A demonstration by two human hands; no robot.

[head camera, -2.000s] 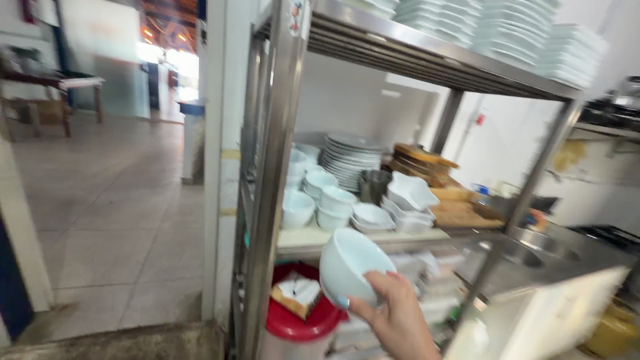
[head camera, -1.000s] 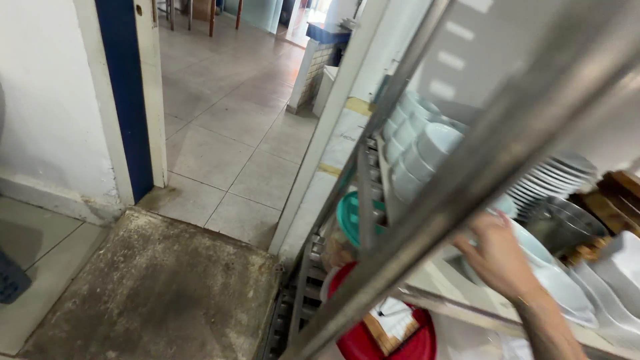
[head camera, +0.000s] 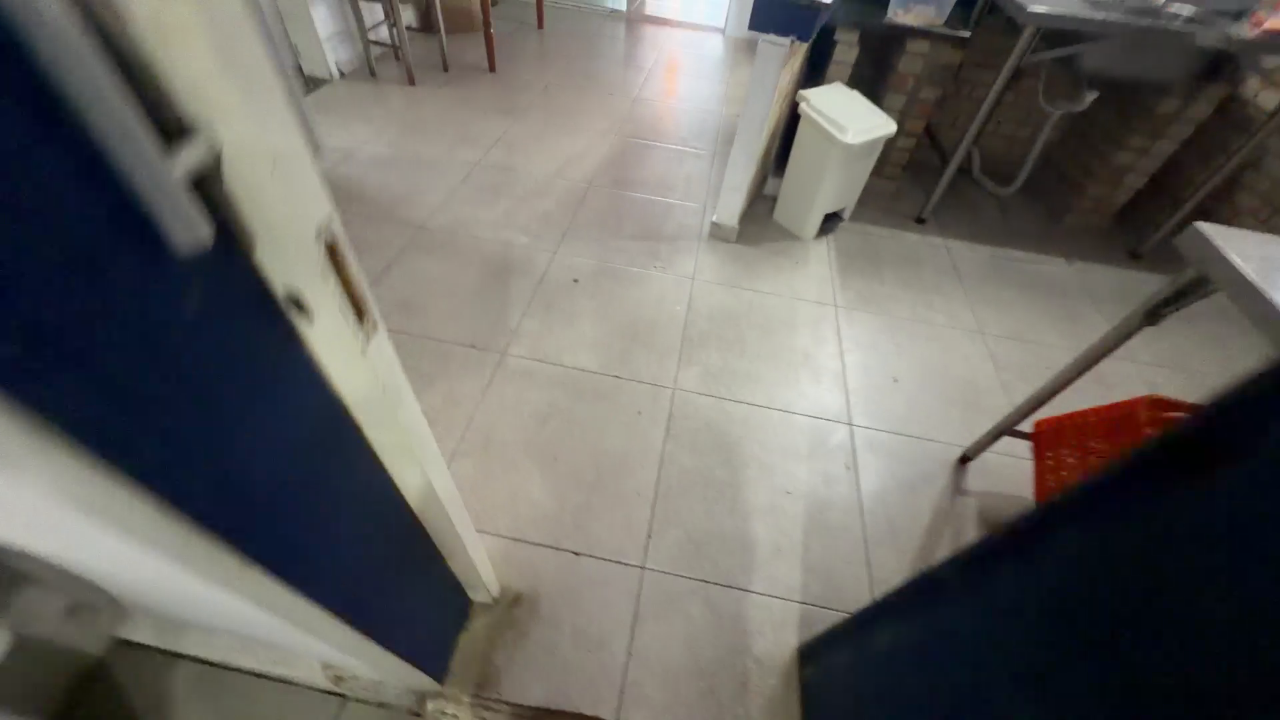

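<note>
Neither of my hands shows in the head view now, so what they hold or touch cannot be seen. The view is of a doorway, with a blue door [head camera: 230, 380] and its pale frame [head camera: 400, 440] slanting down the left side. A dark blue panel [head camera: 1060, 600], perhaps another door leaf, fills the lower right corner. Between them lies a floor of large grey tiles [head camera: 600, 430]. No bowl and no shelf is in view.
Beyond the doorway a white pedal bin [head camera: 835, 160] stands beside a low wall end [head camera: 755, 130]. At the right are a metal table [head camera: 1240, 270] and a red plastic basket [head camera: 1100, 440] low by its leg. A metal sink table [head camera: 1120, 15] and wooden chair legs [head camera: 490, 35] are farther back.
The view has swung from the metal shelf to the doorway. Two seconds ago a hand held a white bowl; one second ago it was at the bowls on the shelf. Now that hand is out of view.
</note>
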